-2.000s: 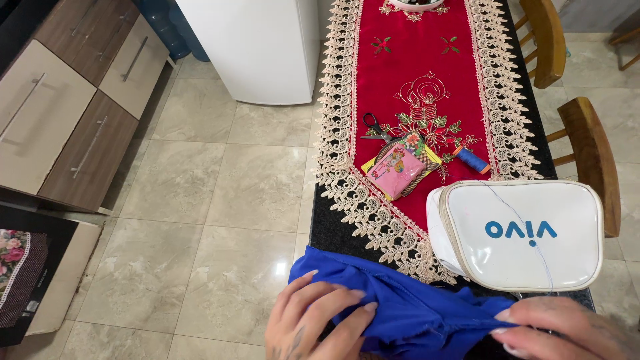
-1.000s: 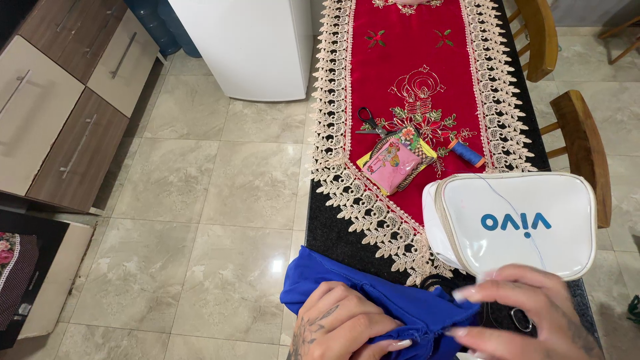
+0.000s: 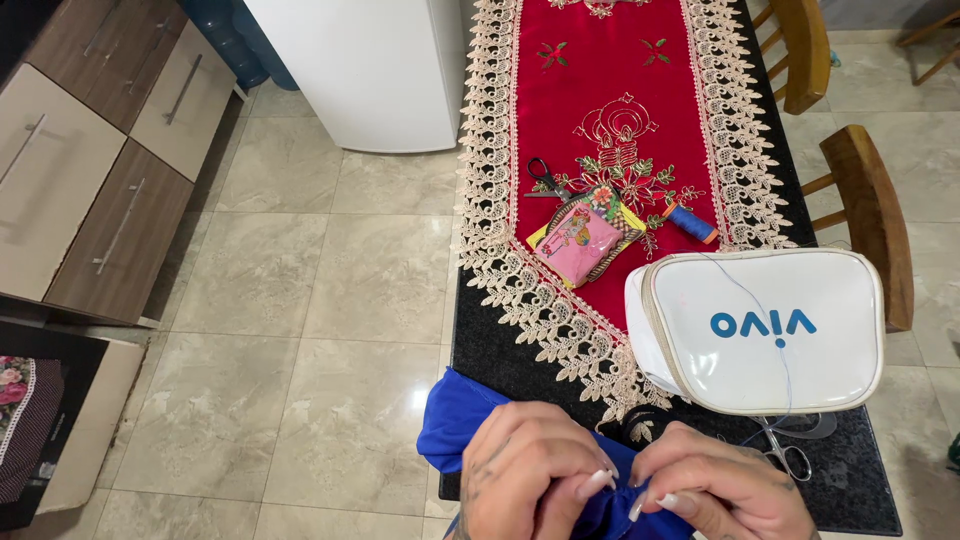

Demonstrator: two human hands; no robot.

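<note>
Blue fabric (image 3: 461, 420) lies over the near edge of the black table, low in the view. My left hand (image 3: 532, 469) pinches it between thumb and fingers. Close beside it, my right hand (image 3: 712, 480) grips the same cloth with its fingertips; whether a needle is held there cannot be told. Blue thread runs over a white zippered case (image 3: 765, 375) above my right hand. Metal scissors (image 3: 787, 456) lie partly under that case. Farther up, a spool of blue thread (image 3: 691, 223), black-handled scissors (image 3: 550, 182) and a pink packet (image 3: 577, 244) on a patterned pouch rest on the red runner.
The red table runner (image 3: 607, 82) has a cream lace border. Wooden chairs (image 3: 870, 217) stand along the table's right side. A white appliance (image 3: 367, 67) stands beyond the tiled floor, and drawers (image 3: 112, 217) are at the left. A black cord or strap (image 3: 645, 420) lies near my right hand.
My hands have drawn close together on the blue fabric, where two seconds ago they were apart with cloth stretched between them. The metal scissors now show beside the case.
</note>
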